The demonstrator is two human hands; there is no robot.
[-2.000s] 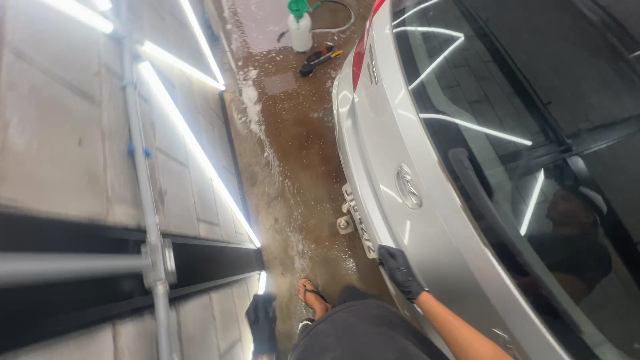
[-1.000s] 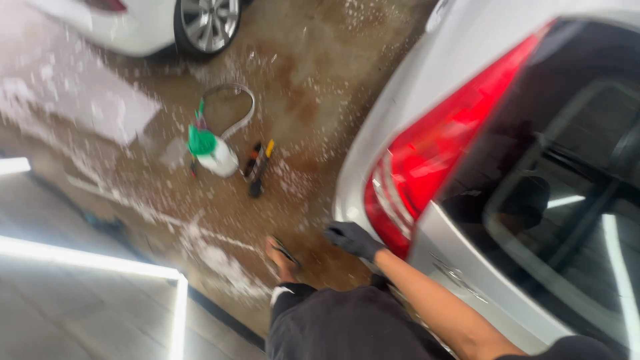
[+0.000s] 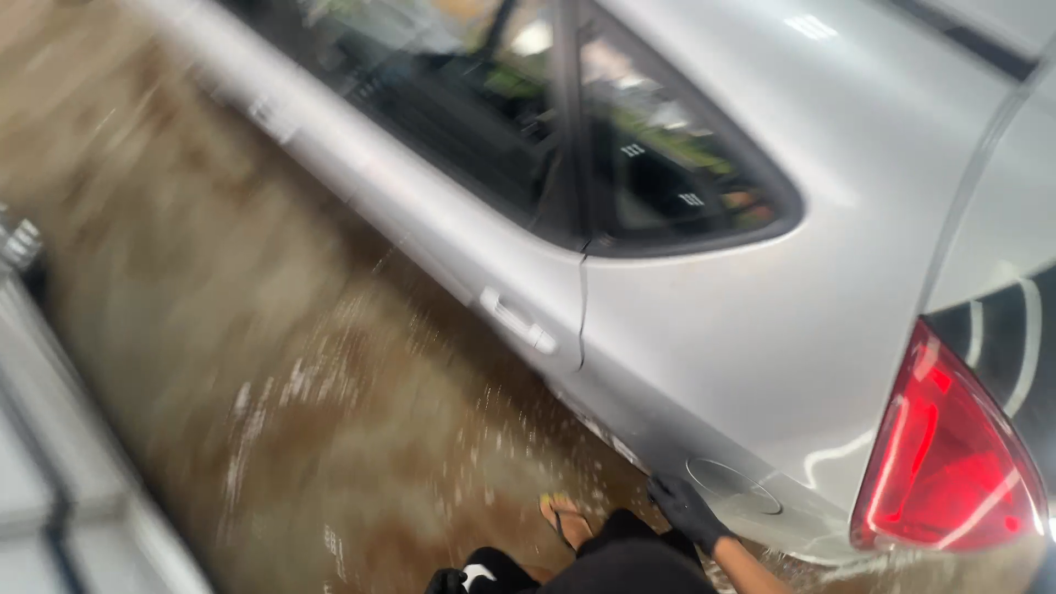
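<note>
My right hand (image 3: 686,513), in a black glove, is at the lower side of a silver car (image 3: 726,330), just left of the round fuel flap (image 3: 734,487). Its fingers point up and left along the bodywork; blur hides whether they touch it or hold anything. My left hand (image 3: 446,581), also black-gloved, is low at the bottom edge beside my knee and partly cut off. Right of the fuel flap is the red tail light (image 3: 949,454). Farther up the side are the rear door handle (image 3: 518,320) and the rear quarter window (image 3: 676,157).
A second light-coloured car (image 3: 74,462) stands at the left edge. Between the cars runs a wet brown floor (image 3: 272,346) with shiny streaks. My foot in a flip-flop (image 3: 565,520) stands on it near the silver car.
The view has swung from the car's rear round to its side. My right hand has gone from the rear, then the tail light corner, to beside the fuel flap.
</note>
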